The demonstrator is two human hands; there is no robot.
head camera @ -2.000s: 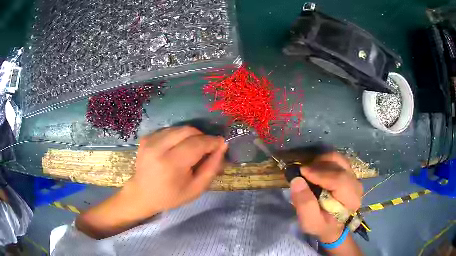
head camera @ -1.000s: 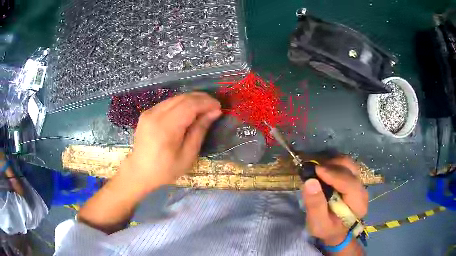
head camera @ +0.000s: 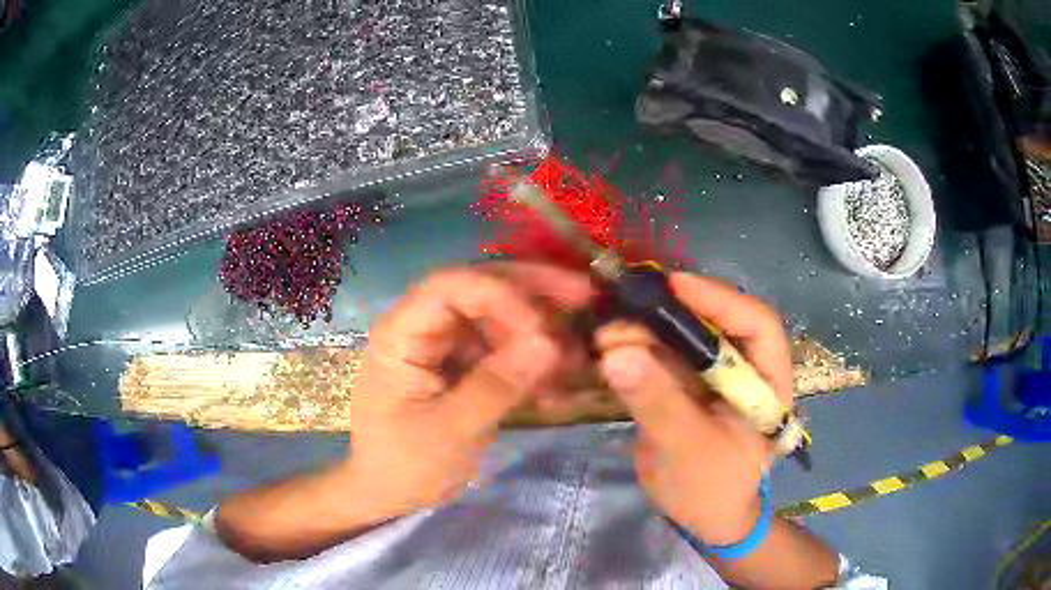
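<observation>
My right hand (head camera: 703, 403) holds the soldering iron (head camera: 680, 328), with its black grip, cream handle and metal tip pointing up and left over the red lead wires (head camera: 582, 198). My left hand (head camera: 444, 375) is beside it, fingers bent and thumb near the fingertips, blurred; whether it holds something small cannot be told. The fingers of both hands are close together above the wooden strip (head camera: 242, 390) and cover the holding block. A pile of small dark red components (head camera: 282, 263) lies left of the wires.
A large clear tray (head camera: 311, 187) of small grey parts stands at the upper left. A black boxy fan (head camera: 755, 98) and a white bowl (head camera: 829, 219) of silvery grains are at the upper right. A person's arm shows at the far left edge.
My left hand has moved away from the dark red pile and wires, down and right. My right hand has moved left with the iron, so the two hands are now close together. The view has shifted slightly.
</observation>
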